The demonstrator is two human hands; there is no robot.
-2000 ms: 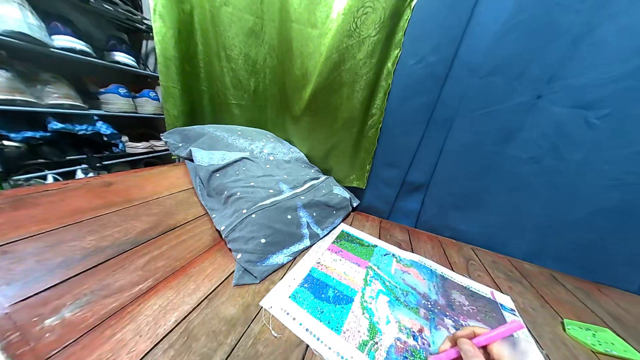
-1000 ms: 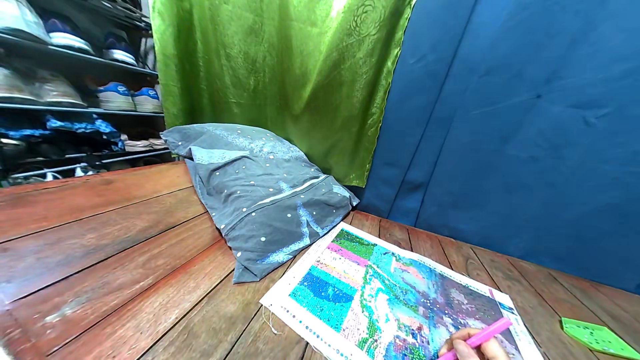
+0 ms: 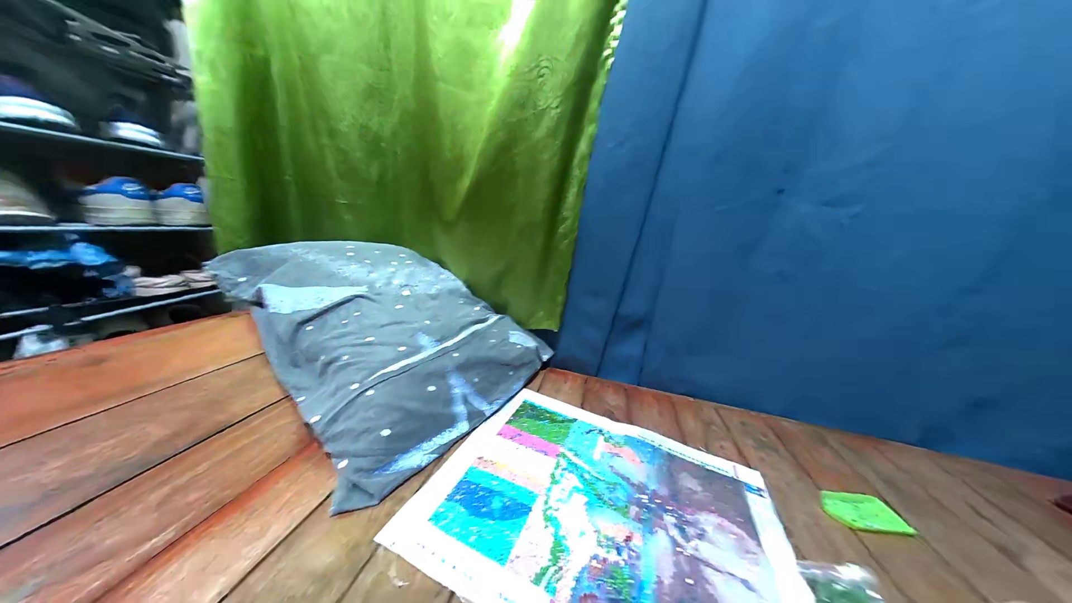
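Observation:
A diamond painting canvas (image 3: 603, 511) with a white border lies on the wooden plank floor, its lower part cut off by the bottom edge. Blue, green, pink and dark purple areas cover it. To its right lies a bright green plastic tray (image 3: 867, 512). A blurred clear plastic bag or container with something green in it (image 3: 842, 584) shows at the bottom edge, beside the canvas's lower right corner. Neither my left hand nor my right hand is visible, and the pink pen is out of sight.
A gray patterned pillow (image 3: 402, 360) rests on the planks, close to the canvas's upper left edge. Behind hang a green curtain (image 3: 394, 142) and a blue cloth (image 3: 821, 218). A rack with several shoes (image 3: 117, 201) stands at the left.
My hand with the pink pen, over the canvas's lower right part in both earlier frames, has left the view. The clear item at the bottom edge has come into sight. The view has shifted.

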